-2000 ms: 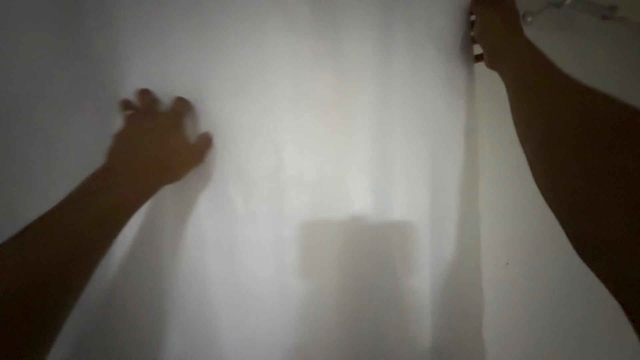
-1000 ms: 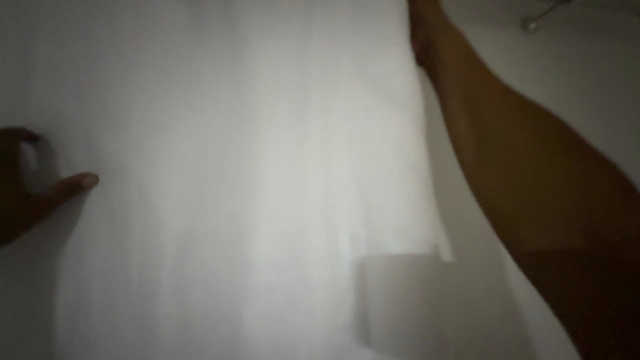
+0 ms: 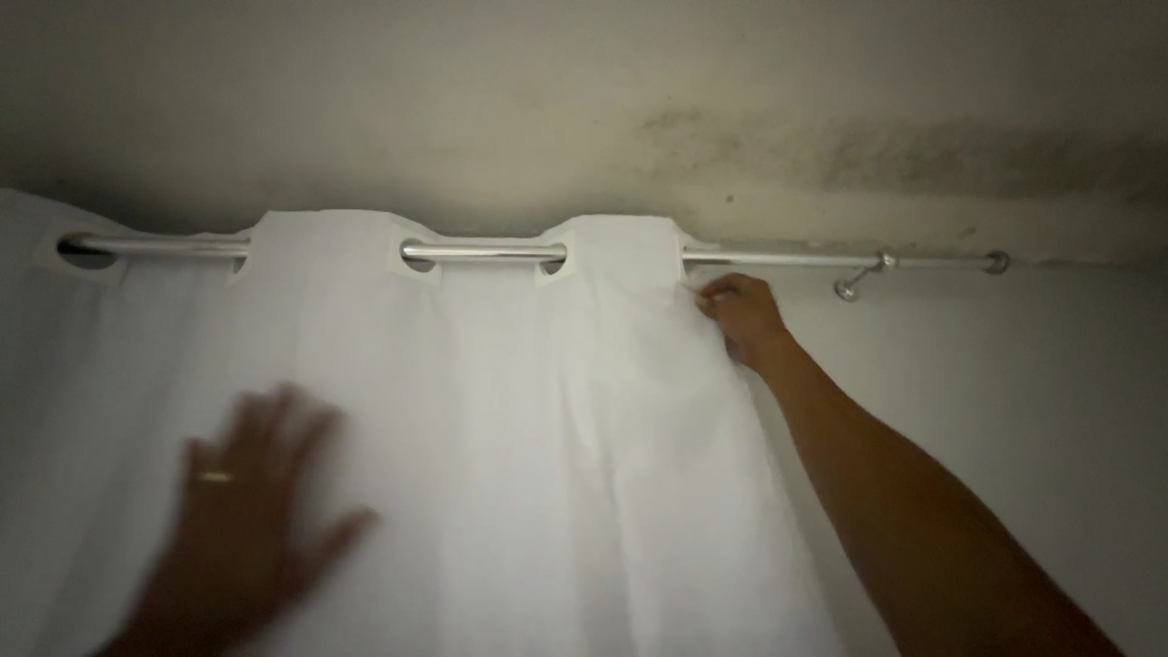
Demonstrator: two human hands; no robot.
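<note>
A white grommet-top curtain hangs in folds from a shiny metal curtain rod, which passes through its large eyelets. My right hand pinches the curtain's upper right edge between thumb and fingers, just under the rod. Lower left, my left hand is blurred, fingers spread and nothing held, in front of the cloth; whether it touches the fabric I cannot tell. It wears a ring.
A metal rod bracket is fixed to the pale wall right of the curtain. The rod's right end cap is near the wall. Above, the ceiling has dark stains.
The view has tilted up to the rod and the curtain's top. My left hand, at the left edge one second ago, now shows whole, with fingers spread. My right hand remains at the curtain's edge.
</note>
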